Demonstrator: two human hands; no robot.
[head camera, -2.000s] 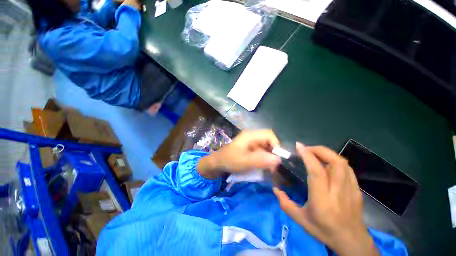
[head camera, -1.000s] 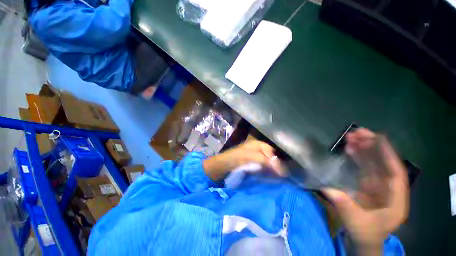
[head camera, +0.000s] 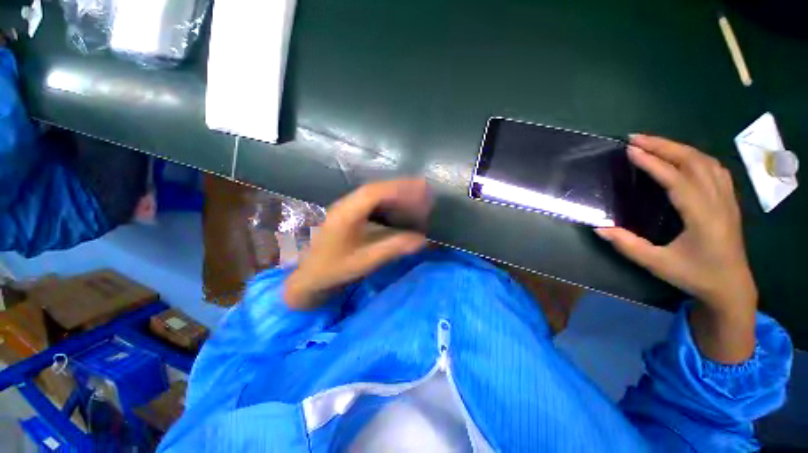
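Note:
A smartphone (head camera: 558, 164) lies screen up on the green mat, with a bright lamp reflection along its near edge. My right hand (head camera: 695, 212) is at the phone's right end, thumb on the near edge and fingers on the far edge. My left hand (head camera: 363, 234) is left of the phone at the bench's front edge, thumb and fingers apart, fingertips blurred; nothing shows in it. A long white film stack (head camera: 251, 71) lies at the left. Shiny clear streaks show on the mat between stack and phone; I cannot tell whether they are film or glare.
A plastic bag of white blocks (head camera: 142, 26) is at the far left. At the right lie a white pad (head camera: 760, 155) with a small round knob (head camera: 783, 165) and a tan stick (head camera: 734, 49). A person's blue sleeve (head camera: 40, 177) is at left. Cartons (head camera: 102, 301) and blue bins stand below.
The view has turned towards the right of the bench. My right hand has come to the phone's right end. The small white piece and clear sheet earlier between my hands no longer show there.

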